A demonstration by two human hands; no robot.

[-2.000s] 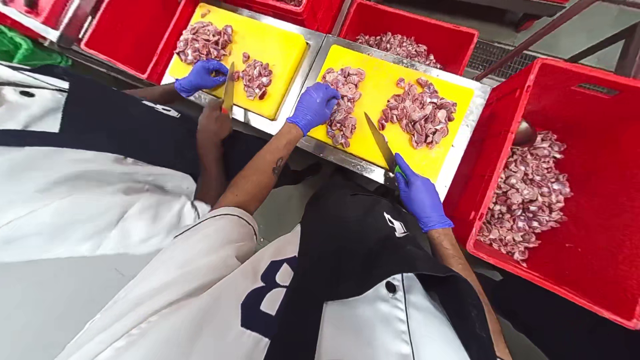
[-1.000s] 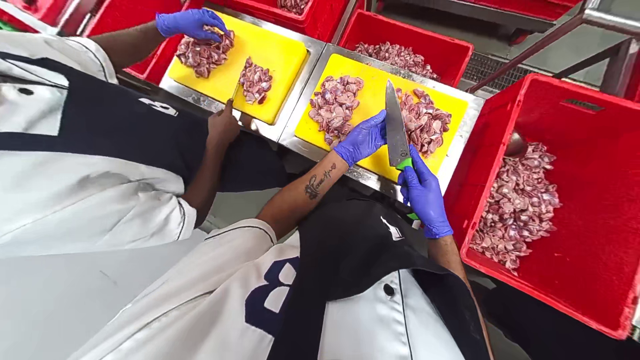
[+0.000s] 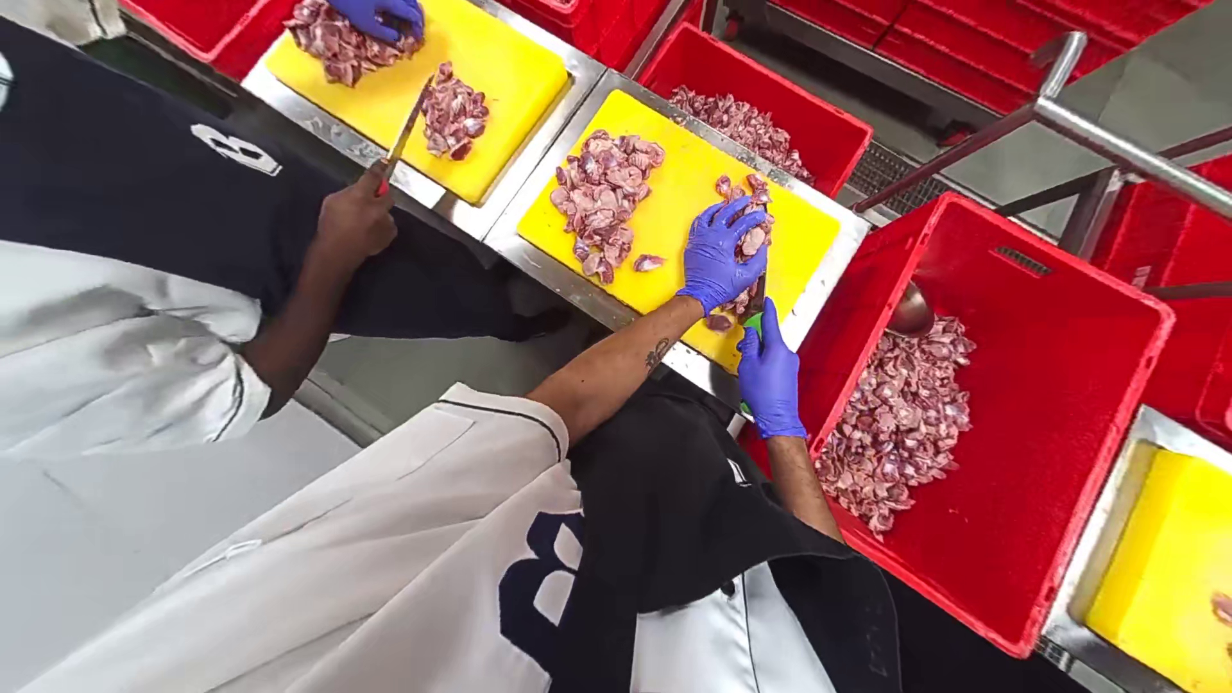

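Observation:
My left hand (image 3: pixel 720 252), in a purple glove, has its fingers spread over the right pile of raw meat pieces (image 3: pixel 755 197) on a yellow cutting board (image 3: pixel 685 192). The glove hides part of that pile. My right hand (image 3: pixel 770 378), also gloved in purple, grips the green handle of a knife (image 3: pixel 755 325) at the board's near right edge. The blade lies against the pile's right side, mostly hidden. A second meat pile (image 3: pixel 604 197) sits on the board's left half, with one loose piece (image 3: pixel 649 262) beside it.
On the left, a co-worker's bare hand holds a knife (image 3: pixel 409 123) at another yellow board (image 3: pixel 520 67); their gloved hand touches meat. A red crate (image 3: pixel 1039 404) at right holds meat and a metal scoop (image 3: pixel 911 313). Another red crate (image 3: pixel 770 72) stands behind the board, near metal rails (image 3: pixel 1131 154).
My left hand has moved right, onto the right pile. The knife in my right hand, raised with its blade in full view a second ago, is now down beside the meat.

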